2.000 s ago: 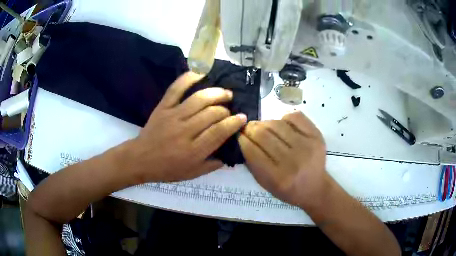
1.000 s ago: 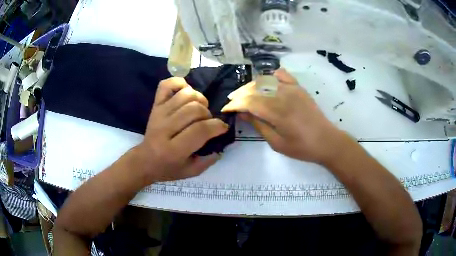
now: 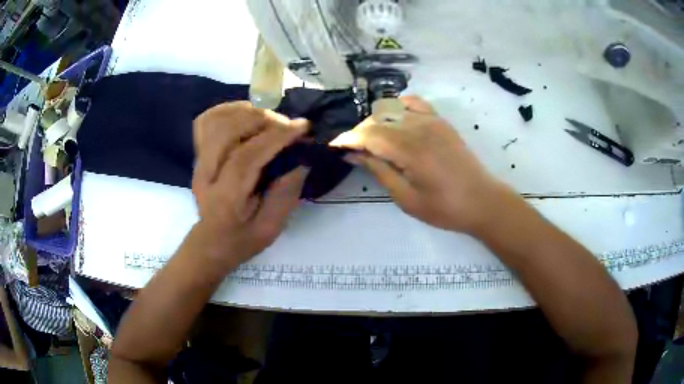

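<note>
A dark garment piece [image 3: 142, 127] lies flat to the left, its gathered end running under the head of the white sewing machine [image 3: 465, 37]. The presser foot [image 3: 361, 97] is down at the cloth's right edge; the needle tip cannot be made out. My left hand [image 3: 244, 169] pinches the dark end between thumb and fingers, slightly raised and blurred. My right hand [image 3: 420, 165] grips the same end's edge at the fingertips, just in front of the foot.
Black thread snips [image 3: 600, 142] lie at the right, with dark scraps [image 3: 510, 81] nearer the machine. A purple basket [image 3: 75, 217] with rolls stands at the left. A printed ruler [image 3: 337, 276] runs along the front edge. A striped cloth [image 3: 45, 304] is lower left.
My left hand has turned and its fingers have lifted, raising the cloth end. My right hand has moved from beside my left to near the foot. The view has shifted right.
</note>
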